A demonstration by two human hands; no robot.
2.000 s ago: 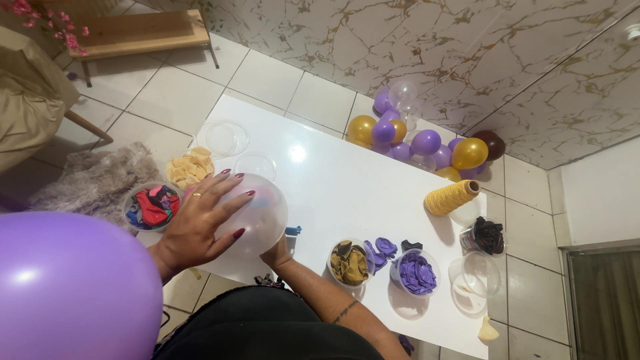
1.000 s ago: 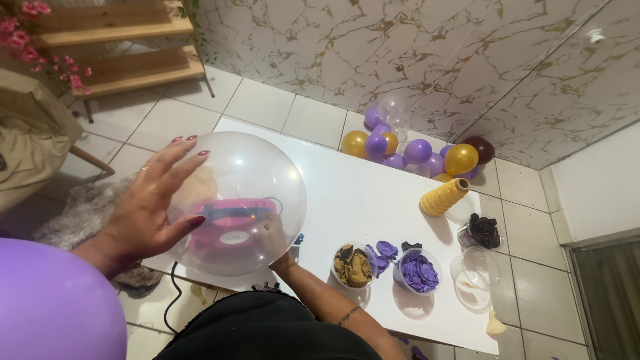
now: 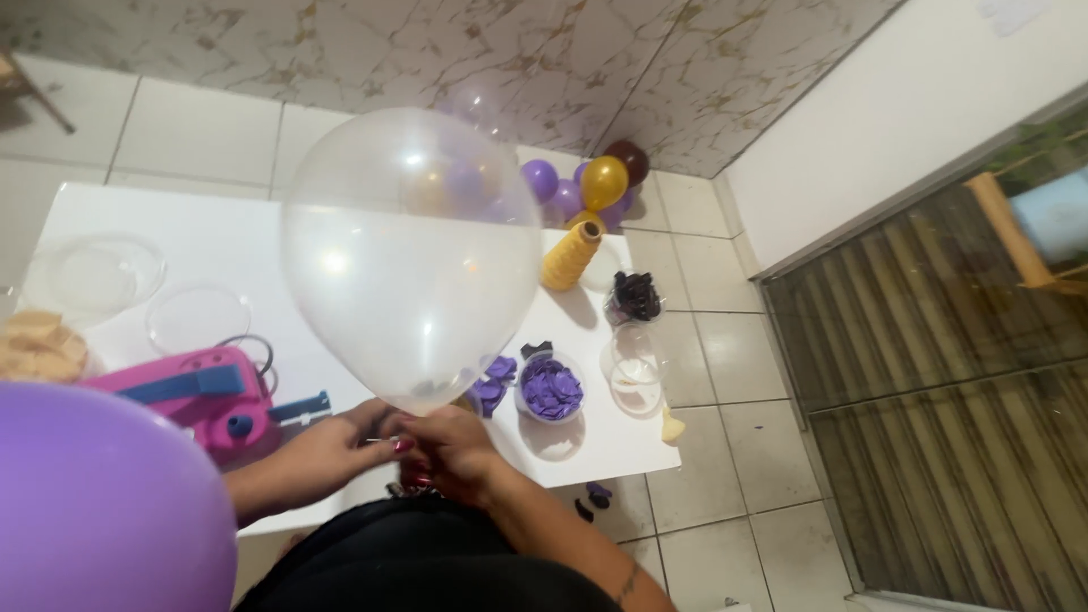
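Observation:
A large inflated clear balloon [image 3: 412, 255] stands upright with its neck pinched between both hands. My right hand [image 3: 455, 446] is closed around the neck, just under the balloon. My left hand [image 3: 357, 442] meets it from the left, its fingers at the neck and partly hidden. The pink electric balloon pump [image 3: 195, 399] with a blue handle lies on the table to the left of my hands. A big purple balloon [image 3: 102, 501] fills the lower left corner, close to my left forearm.
On the white table [image 3: 340, 348] stand a cone of yellow string [image 3: 571, 257], a tub of purple balloons [image 3: 551, 389], a tub of black balloons [image 3: 636, 297], peach-coloured balloons [image 3: 42, 347] and clear lids [image 3: 198, 317]. Inflated gold and purple balloons [image 3: 604, 183] lie on the floor by the wall.
The clear balloon has grown much larger and has moved right, off the pump. My left hand has gone from the balloon's side to its neck. The view has swung right.

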